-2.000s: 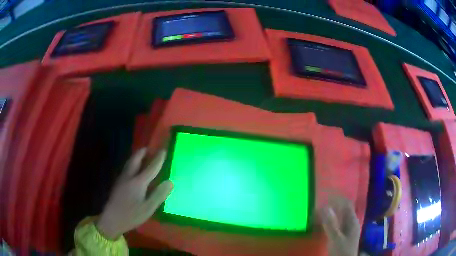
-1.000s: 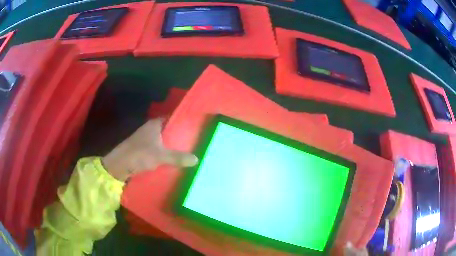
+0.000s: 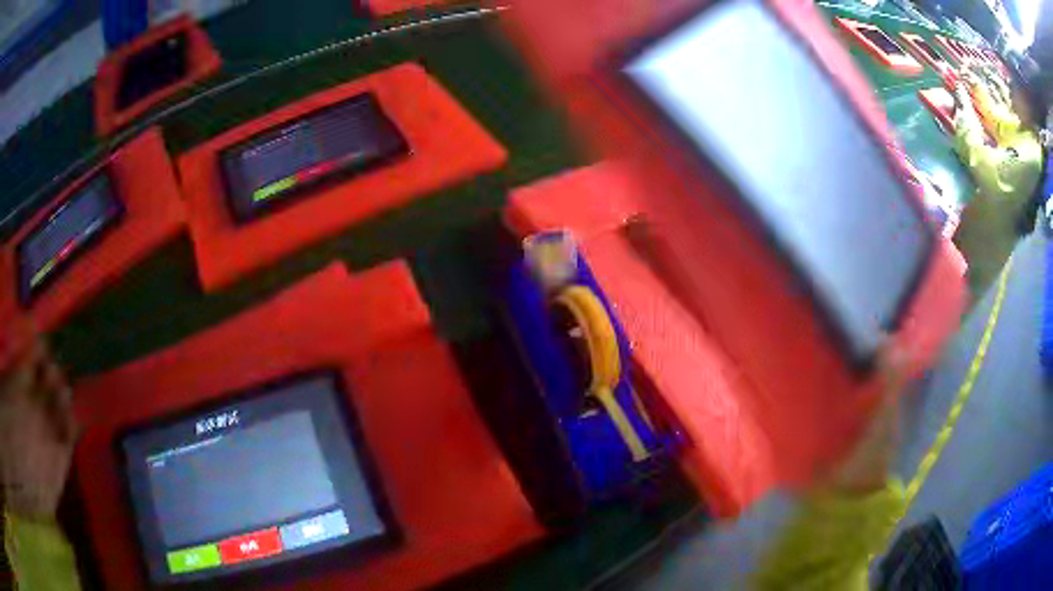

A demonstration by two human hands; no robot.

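Note:
A tablet (image 3: pixel 797 173) with a pale blank screen lies on a red foam pad (image 3: pixel 693 242) at the upper right, slanted and blurred. My right hand (image 3: pixel 872 433) is blurred at the pad's lower right edge and grips it. Another tablet (image 3: pixel 248 473) lies on a red foam pad (image 3: pixel 445 462) at the lower left. Its screen shows a grey panel with green, red and grey buttons. My left hand (image 3: pixel 37 421) is blurred and cut off by the left edge, beside that pad; its fingers are unclear.
A blue tape dispenser (image 3: pixel 589 369) with a yellowish roll stands between the pads. More tablets on red pads lie on the dark green surface (image 3: pixel 462 248) behind. At right are a person's yellow sleeve (image 3: pixel 993 150), grey floor (image 3: pixel 981 462), a yellow line and a blue object (image 3: pixel 1010 531).
The view has swung right. The green-screen tablet is out of sight from the front; a pale-screen one on a pad now shows at the right with my right hand. My left hand is at the left edge.

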